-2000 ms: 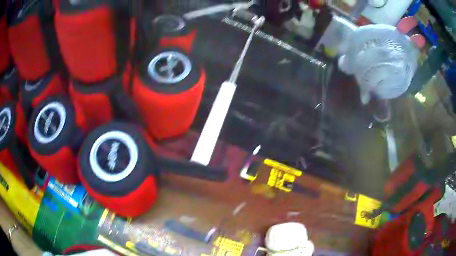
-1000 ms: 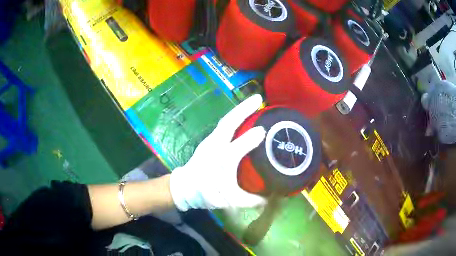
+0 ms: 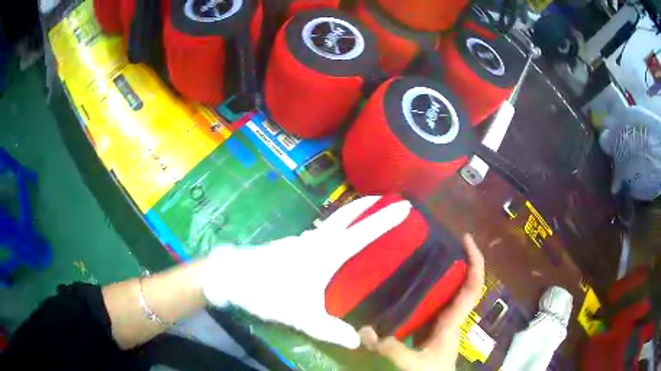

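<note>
A red portable speaker (image 3: pixel 391 275) with a dark lengthwise band lies on its side in front of me, held between both hands. My left hand (image 3: pixel 290 282), in a white glove, grips it from the left with fingers over its top. My bare right hand (image 3: pixel 442 326), cut off by the bottom edge, touches its right side and lower end. The speaker's round end faces are not clearly visible. An off-white tied rag swab (image 3: pixel 540 330) lies at the near right.
Red speakers with black ends and ring badges (image 3: pixel 406 138) stand beyond my hands. A white-handled tool (image 3: pixel 493 141) lies right of them. Printed yellow and green sheets (image 3: pixel 217 210) cover the table. A whitish mesh-like object (image 3: pixel 634 152) and red-black items (image 3: pixel 620 326) are at right.
The held speaker has turned from its badge end facing me to its banded side showing. My right hand has come onto it. The rag swab now shows at the near right.
</note>
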